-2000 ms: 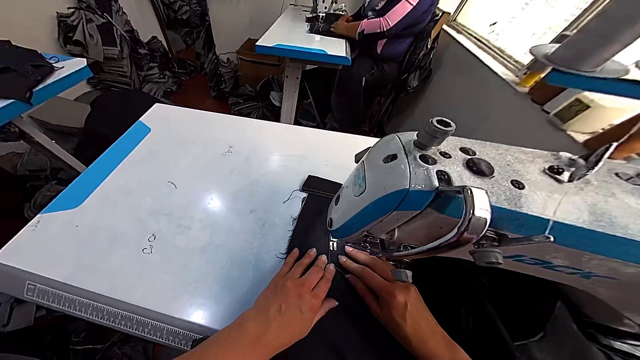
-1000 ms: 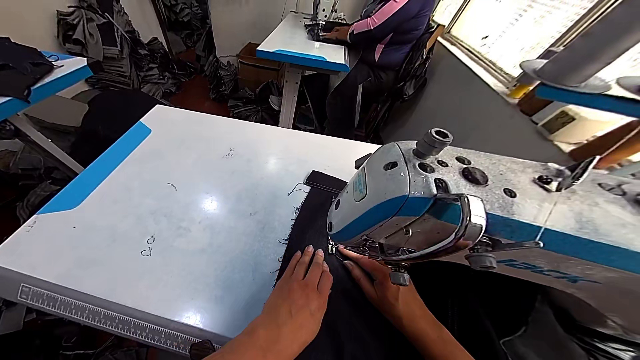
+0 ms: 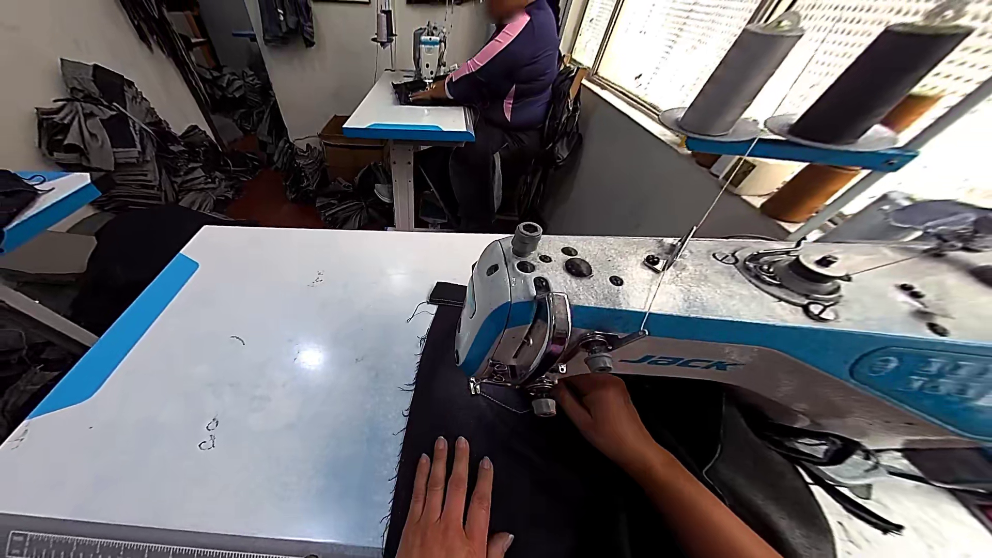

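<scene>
Dark fabric with a frayed left edge (image 3: 442, 387) lies on the white sewing table (image 3: 256, 372) and passes under the presser foot (image 3: 475, 385) of a Jack sewing machine (image 3: 511, 310). Flat on the fabric, below the presser foot, rests my left hand (image 3: 449, 508), its fingers spread and holding nothing. My right hand (image 3: 601, 411) is bent under the machine arm, right of the needle area and beside the thread tension knobs; its fingertips are partly hidden, so what they touch cannot be told. A small folded dark piece (image 3: 447, 294) shows behind the machine head.
Thread cones (image 3: 740, 77) stand on a blue rack at the right. More dark cloth (image 3: 736, 457) lies right of my forearm. A ruler strip (image 3: 139, 545) runs along the near table edge. Across the room, a person (image 3: 504, 70) sits at another sewing machine (image 3: 428, 54). Stacked garments (image 3: 116, 139) fill the left.
My left hand has moved back from the presser foot, toward me. My right hand has left the fabric near the needle and moved to the right, under the machine arm. The view has tilted up.
</scene>
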